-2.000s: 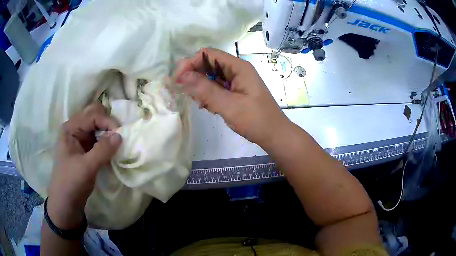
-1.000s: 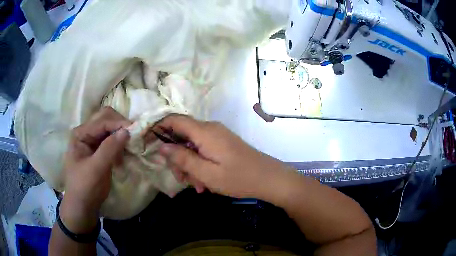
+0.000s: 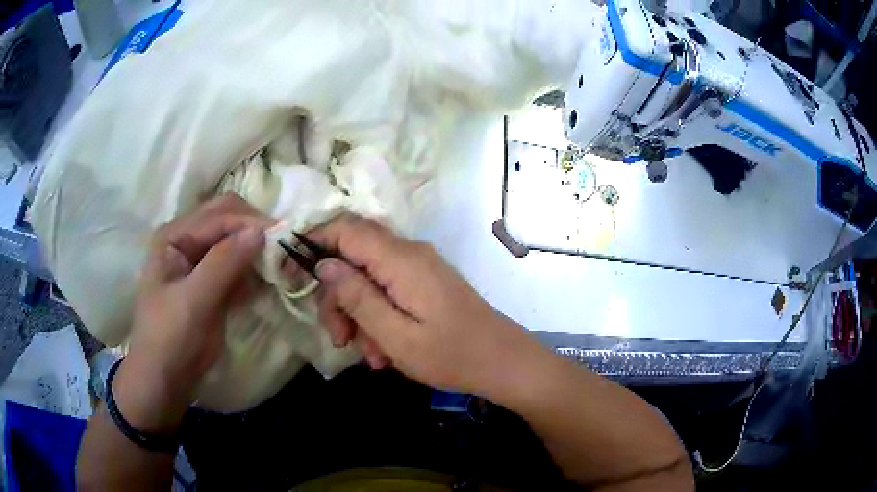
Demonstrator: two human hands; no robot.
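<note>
The cream garment (image 3: 288,62) lies in large loose folds over the left of the table and hangs over its front edge. My left hand (image 3: 207,264) pinches a gathered edge of the garment between thumb and fingertips. My right hand (image 3: 380,293) holds small dark thread snips (image 3: 304,254). Their two pointed blades are apart and point up-left at the cloth beside my left fingertips. The handle of the snips is hidden in my right hand.
The white JACK sewing machine (image 3: 769,135) stands at the right behind the table-edge ruler (image 3: 664,362). Red handles (image 3: 845,322) and a clear plastic bag (image 3: 793,394) are at the right end. A pale cone (image 3: 94,27) stands at the upper left.
My right hand has come down from beside the garment to my left fingertips. The snips' blades now show clearly apart. The camera view has shifted, so the machine appears farther right and lower.
</note>
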